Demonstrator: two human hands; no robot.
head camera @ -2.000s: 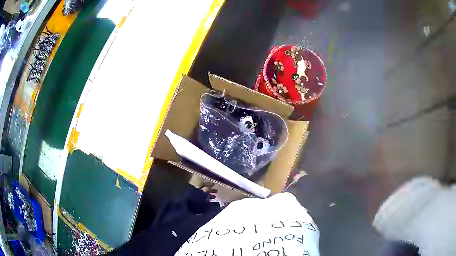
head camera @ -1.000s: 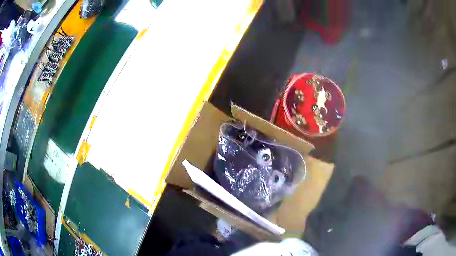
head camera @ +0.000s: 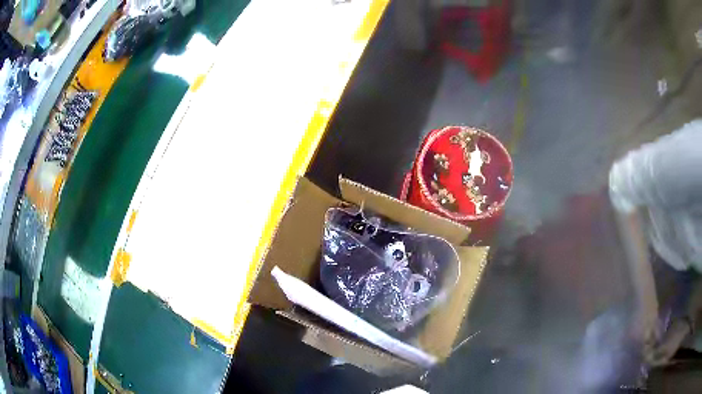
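An open cardboard carton [head camera: 275, 268] is tilted below the bench edge. Inside it, a crinkled clear plastic bag [head camera: 358, 275] holds dark wired units; a white wired unit [head camera: 397, 255] with a dark centre shows in the bag mouth. A white sheet [head camera: 348, 318] stands slanted along the carton's near side. I see neither of my hands on the carton or anywhere in the picture. A small piece of white clothing shows at the bottom edge.
A white bench top [head camera: 231, 154] with yellow tape and a green belt [head camera: 115, 177] lie left. A red patterned stool [head camera: 466, 172] stands behind the carton, another red stool [head camera: 477, 35] beyond. At right, a blurred bare forearm below a pale sleeve [head camera: 666, 185] seems another person's.
The view has shifted, so the carton and stool now sit lower in the picture than two seconds ago. Fingers seen then beside the carton are gone. The pale sleeve at right is higher.
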